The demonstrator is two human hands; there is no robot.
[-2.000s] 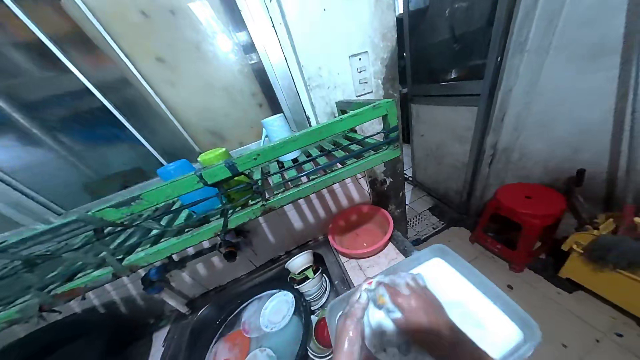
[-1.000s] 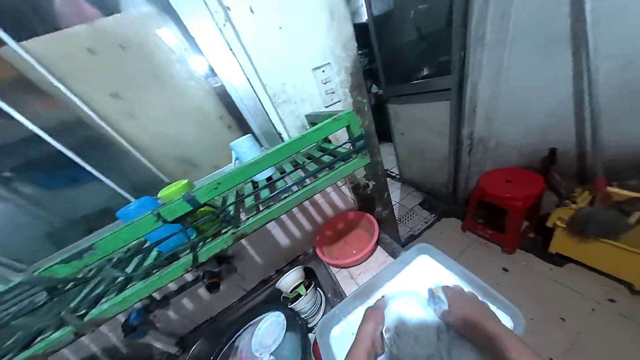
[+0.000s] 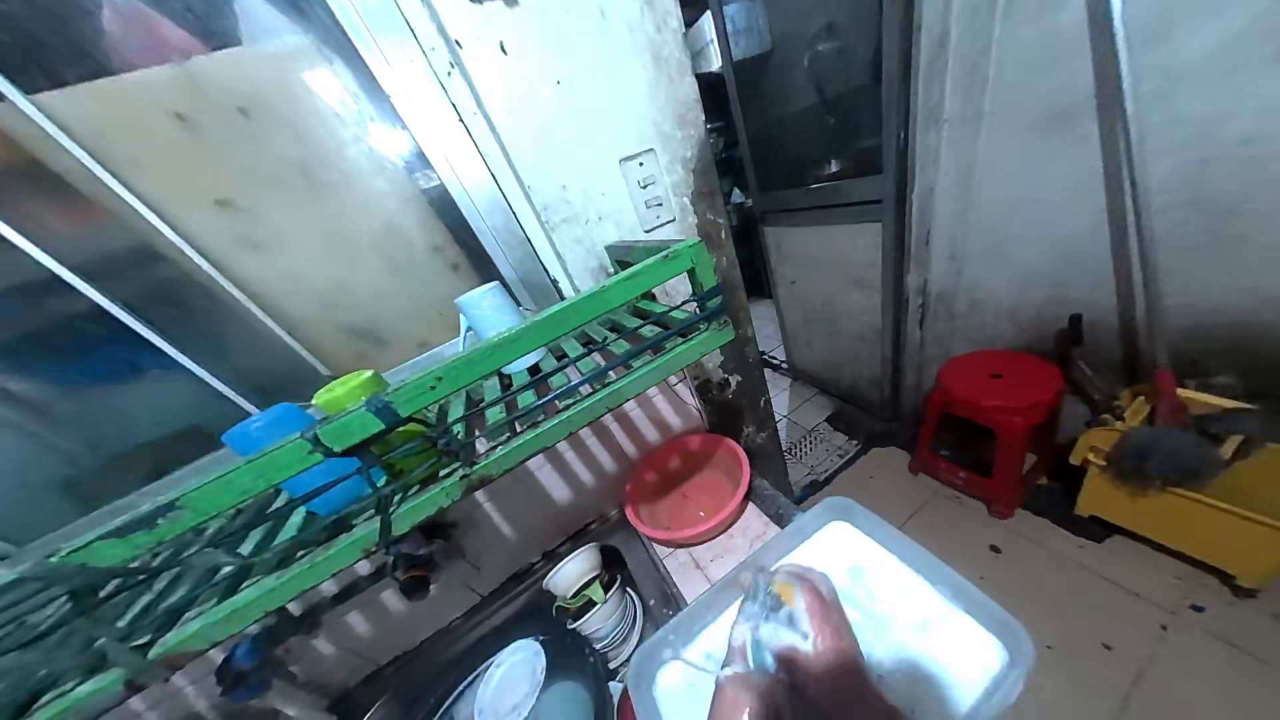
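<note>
A translucent plastic tub (image 3: 1003, 628) filled with white, bright suds or liquid sits at the bottom right. Over its left half my left hand (image 3: 745, 680) and my right hand (image 3: 828, 650) are together, both closed around a wet, shiny clear item (image 3: 775, 615) with a yellow patch; the fingers partly hide it and its kind is unclear. Left of the tub, white bowls (image 3: 600, 610) are stacked with a green scrap among them. A dark round basin (image 3: 570, 655) holds a pale lid or plate (image 3: 511, 680).
A red plastic basin (image 3: 688, 490) rests on the tiled ledge behind the tub. Above runs a green slatted rack (image 3: 590, 385) with a light blue mug (image 3: 490, 312) and blue (image 3: 268, 430) and green (image 3: 350, 392) containers. A red stool (image 3: 990, 420) and yellow mop bucket (image 3: 1180, 505) stand right.
One second ago my hands were apart in the tub, the right one on a cloudy item; now they are together at its left half. The view has shifted somewhat since two seconds ago.
</note>
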